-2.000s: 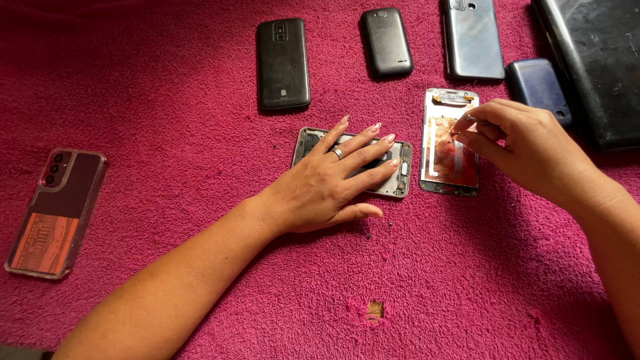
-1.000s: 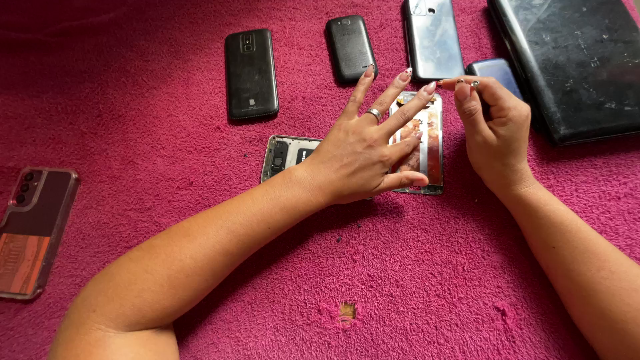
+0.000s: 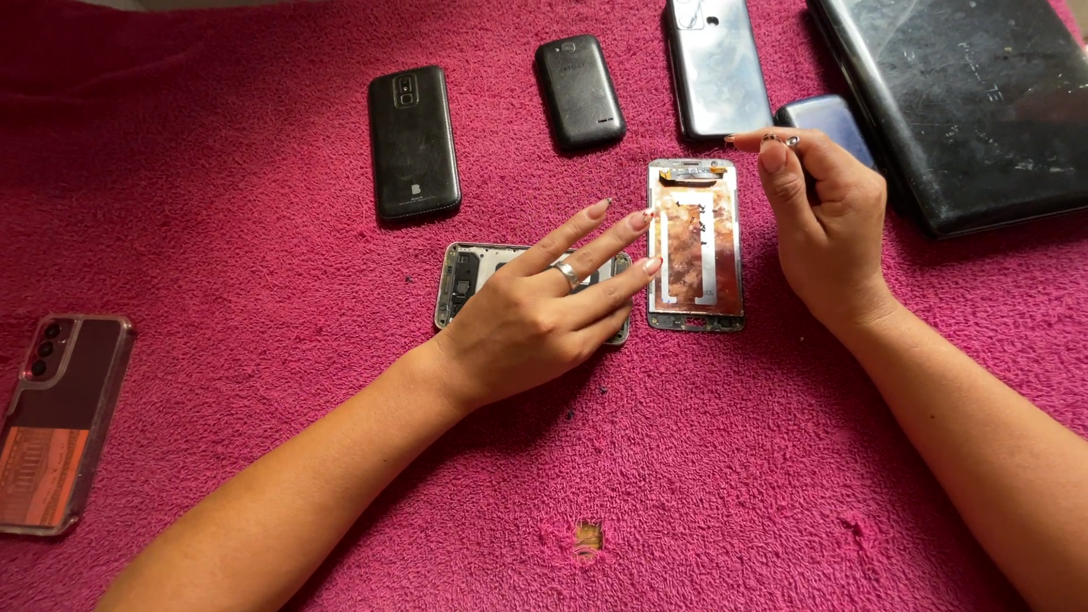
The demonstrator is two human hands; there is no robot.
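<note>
My left hand (image 3: 544, 314), a ring on one finger, lies spread over an opened phone frame (image 3: 466, 285) that rests sideways on the pink towel. Its fingertips reach the left edge of a detached phone screen assembly (image 3: 727, 255), which lies upright beside the frame with its coppery back up and small dark bits on it. To the right of the screen, my right hand (image 3: 824, 221) is raised with thumb and index finger pinched together. Something small and shiny shows at those fingertips; whether it is a held piece or nail decoration I cannot tell.
Behind lie a black phone (image 3: 414, 144), a smaller black phone (image 3: 580, 93), a glossy grey phone (image 3: 721, 76) and a dark blue phone (image 3: 824, 123). A scuffed black laptop (image 3: 977, 110) fills the back right. A phone in a clear case (image 3: 64, 408) lies far left. The towel has a hole (image 3: 588, 537) near the front.
My right hand has lifted away from over the screen to its right side. My left hand reached over the screen a second ago and has drawn back left, over the phone frame.
</note>
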